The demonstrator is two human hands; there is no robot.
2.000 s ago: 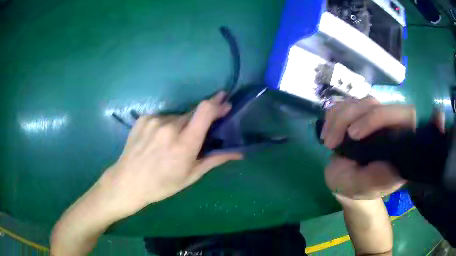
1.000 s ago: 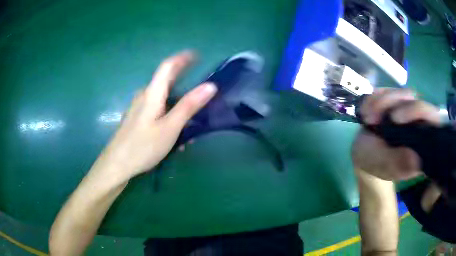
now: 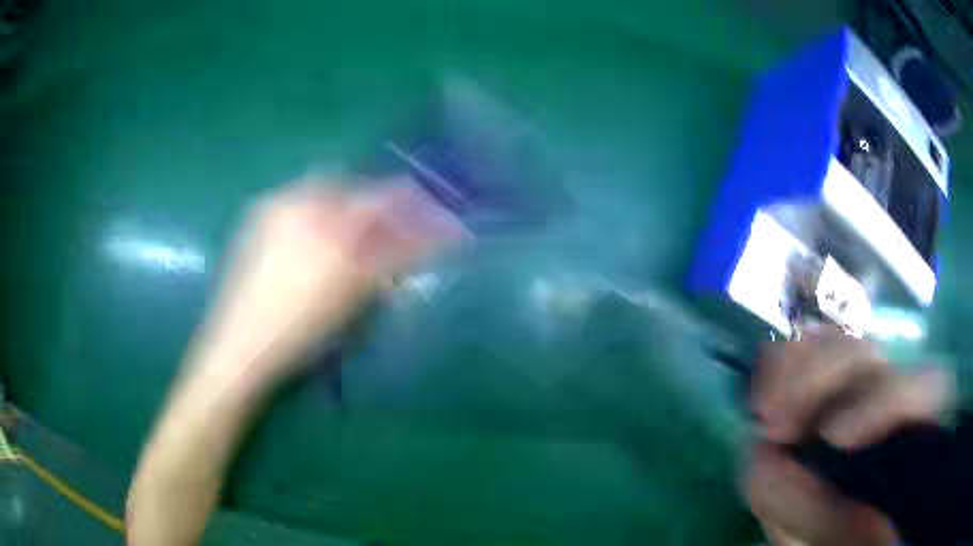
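My left hand (image 3: 320, 240) is blurred near the middle of the green table, its fingers at the lower left of a dark navy pad assembly (image 3: 480, 171). It holds the pad, which is strongly blurred, so its shape and straps are unclear. My right hand (image 3: 827, 416) is at the lower right, closed around the black electric screwdriver (image 3: 891, 475). The tool's thin tip (image 3: 731, 360) points left, just below the screw feeder (image 3: 784, 171). No screw can be made out at the tip.
The white and blue feeder stands on the glossy green table (image 3: 427, 469) at the right. A dark rounded object (image 3: 926, 91) lies behind it. Floor with a yellow line (image 3: 69, 491) shows at the lower left.
The view has shifted, so the feeder sits further right and lower. The pad assembly has turned in my left hand and is now blurred. My right hand still holds the screwdriver, its tip now clear of the feeder's ledge.
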